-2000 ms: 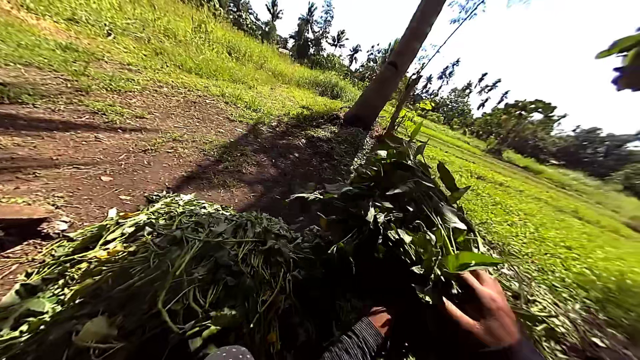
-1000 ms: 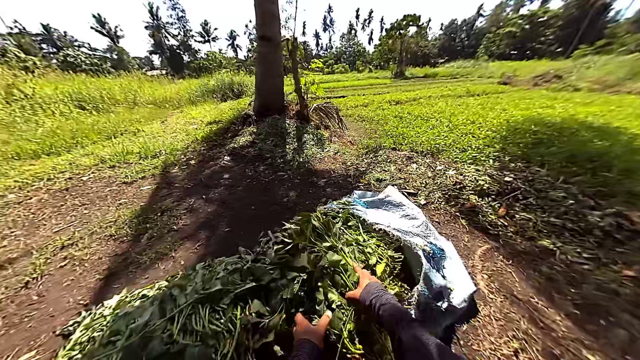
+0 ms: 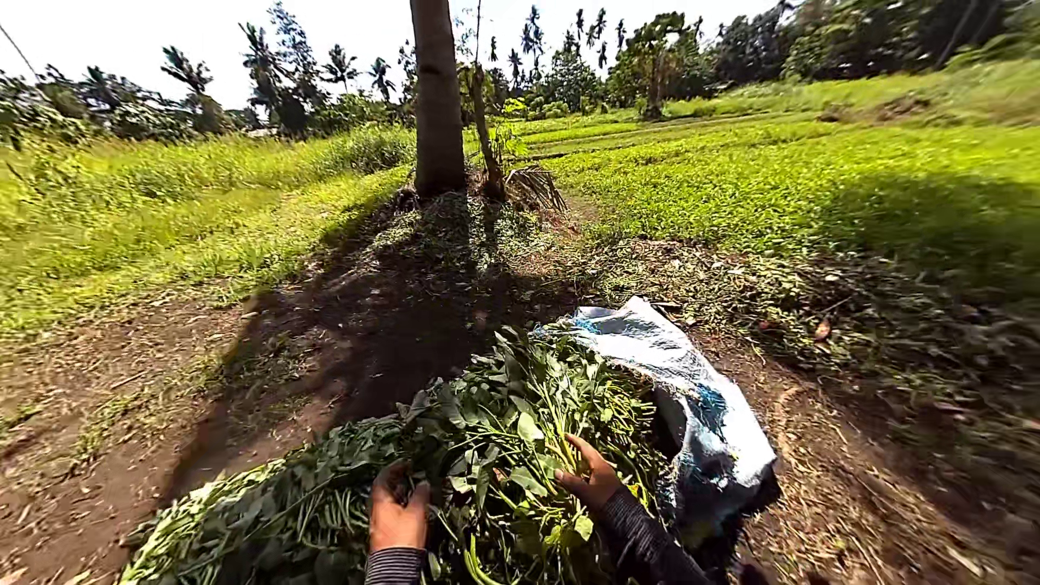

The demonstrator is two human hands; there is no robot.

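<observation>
A large heap of leafy green stems (image 3: 309, 496) lies across the bottom of the view. My left hand (image 3: 398, 508) rests in the dark leaves at the middle of the heap, its fingertips partly hidden by them. To its right, my right hand (image 3: 591, 479) is on the lighter stems, thumb and forefinger apart; whether it grips any is unclear. A white woven plastic sack (image 3: 699, 390) with blue patches lies with its mouth around the right end of the heap.
A tree trunk (image 3: 439, 97) stands ahead, with a thin stem (image 3: 485, 130) and dry fronds (image 3: 535, 188) beside it. Bare shaded soil (image 3: 374, 325) lies beyond the heap. Cut plant litter (image 3: 877, 341) covers the ground at right, bordering low green plants (image 3: 756, 179).
The view has swung and levelled since two seconds ago. Since one second ago, my left hand has moved left over the heap, and the hands are farther apart.
</observation>
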